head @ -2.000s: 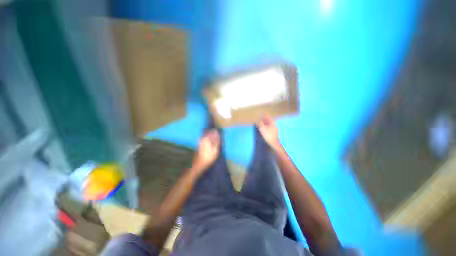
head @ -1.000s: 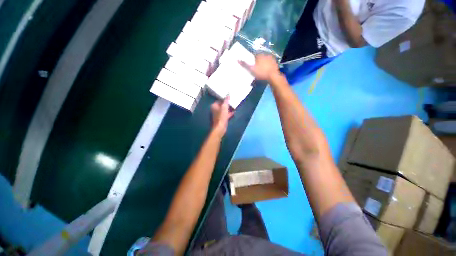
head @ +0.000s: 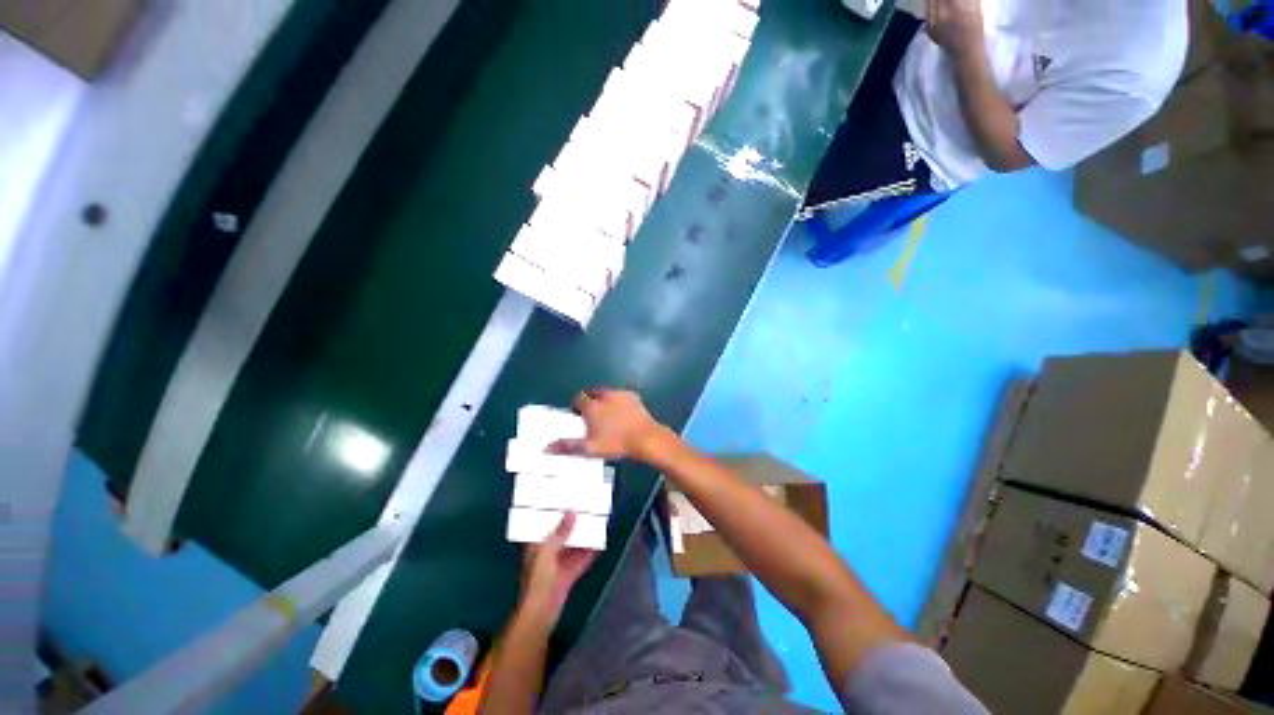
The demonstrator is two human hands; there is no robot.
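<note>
Several white unit boxes (head: 562, 492) lie in a short row on the green bench near its front edge. My left hand (head: 562, 559) is at the near end of this row and my right hand (head: 612, 426) is at the far end, so the row is held between them. A larger group of white unit boxes (head: 629, 154) stands in rows farther up the bench. An open brown shipping carton (head: 799, 506) rests low beside the bench, partly hidden by my right forearm, with some white boxes inside.
The green bench (head: 685, 300) has pale metal rails. A pale blue roll (head: 447, 668) and something orange (head: 472, 696) are at the bottom. A seated person in a white shirt (head: 1083, 84) is at upper right. Brown cartons (head: 1104, 433) are stacked on the right.
My hands and the short row of white boxes have moved nearer to me along the bench, away from the larger group. The roll has come into view.
</note>
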